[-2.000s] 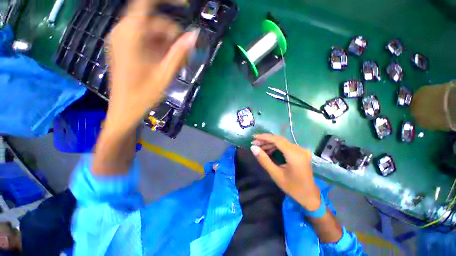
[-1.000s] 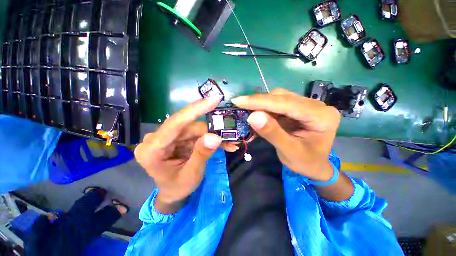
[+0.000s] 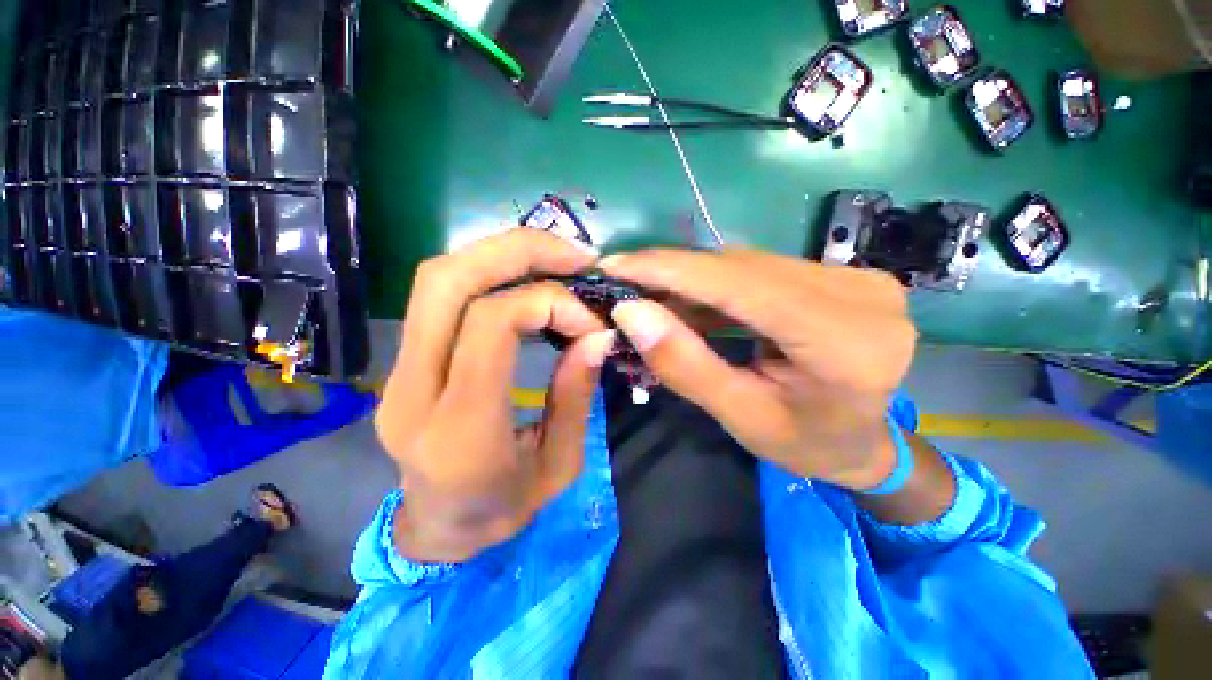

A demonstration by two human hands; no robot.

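Observation:
My left hand (image 3: 485,385) and my right hand (image 3: 778,359) meet at the picture's middle, over the bench's front edge. Between their fingertips they hold a smartwatch case (image 3: 609,295), tilted so that mostly its dark edge shows. The fingers hide most of it. A small white round component (image 3: 641,395) hangs below it. Another open case (image 3: 552,219) lies on the green mat just behind my left fingers, partly covered.
A black parts tray (image 3: 186,173) fills the left. Tweezers (image 3: 685,116) lie open behind my hands. Solder wire (image 3: 665,126) runs from the spool stand (image 3: 545,47). A black holding fixture (image 3: 904,242) and several cases, one nearest (image 3: 1035,233), lie right. A person's leg (image 3: 200,571) shows lower left.
Two seconds ago my left hand was over the tray and my right hand was empty. One second ago both held the case with its inside showing; now it is tilted and more covered by fingers.

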